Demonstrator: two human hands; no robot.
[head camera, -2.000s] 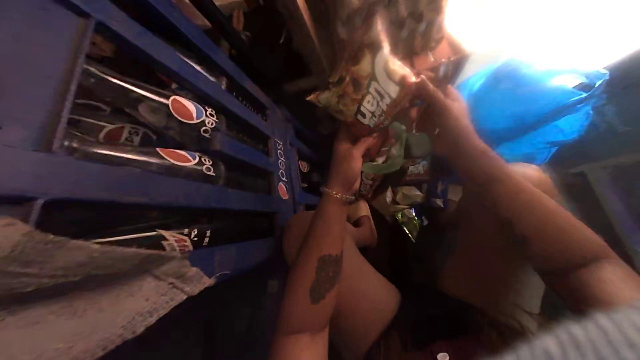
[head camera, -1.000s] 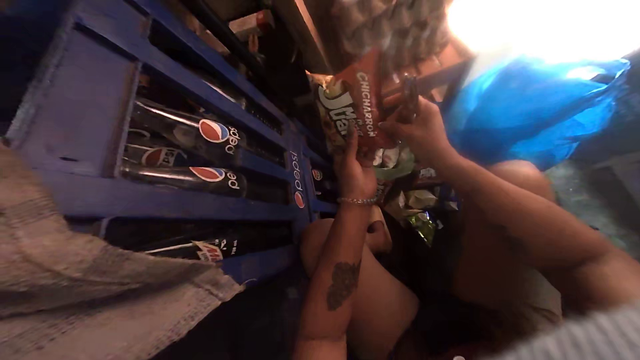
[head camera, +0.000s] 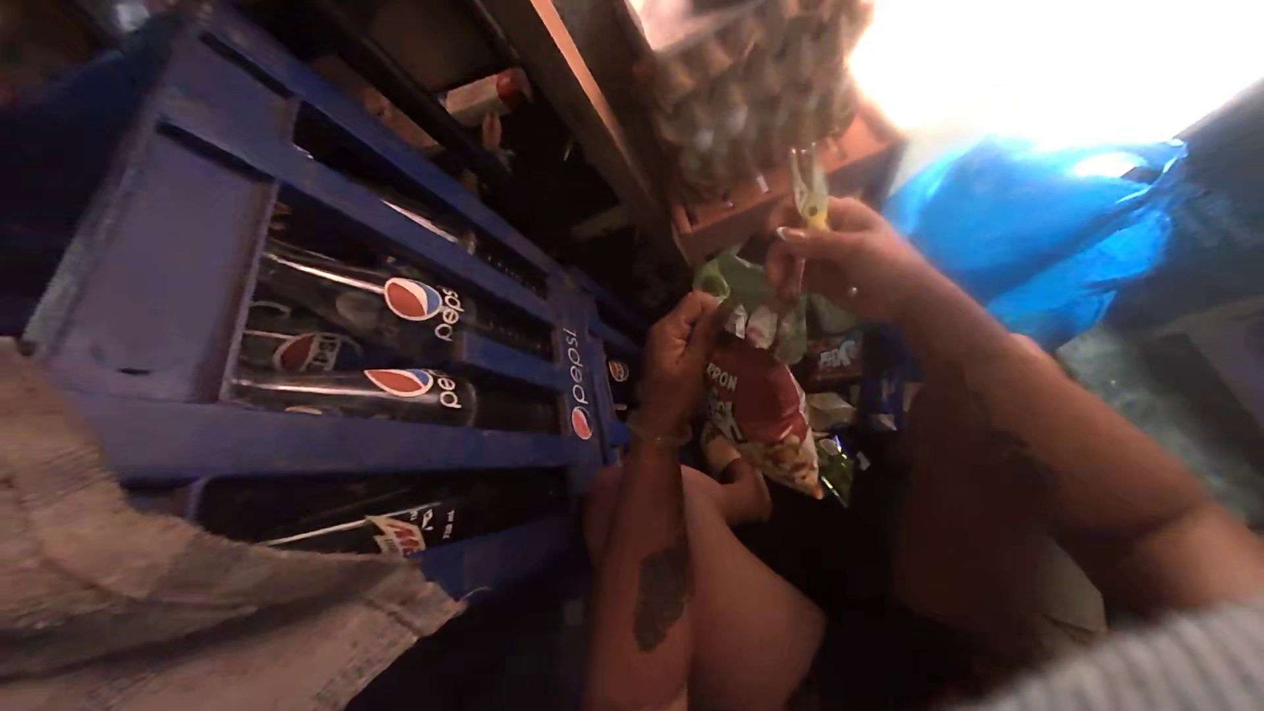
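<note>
Pinched in my right hand (head camera: 839, 247) is a small clothespin (head camera: 810, 188), pale green with a yellow part, its prongs pointing up. My left hand (head camera: 681, 346) has its fingers closed at the top edge of a red snack bag (head camera: 758, 395), which hangs tilted beside my left wrist with its lower end down and to the right. A translucent green plastic bag (head camera: 741, 276) lies between the two hands, touching my left fingers. Whether my left hand grips the green plastic, the snack bag or both cannot be told.
A blue crate (head camera: 237, 434) with Pepsi bottles (head camera: 355, 296) fills the left side, a grey cloth (head camera: 178, 612) over its near corner. Egg trays (head camera: 750, 99) stand at the top above an orange-brown wooden edge (head camera: 731, 222). A blue plastic bag (head camera: 1027, 237) is at right; more packets (head camera: 834, 464) lie below.
The snack bag, earlier held up between both hands, now hangs lower with its printed end upside down. My right hand has moved off it and now shows the clothespin.
</note>
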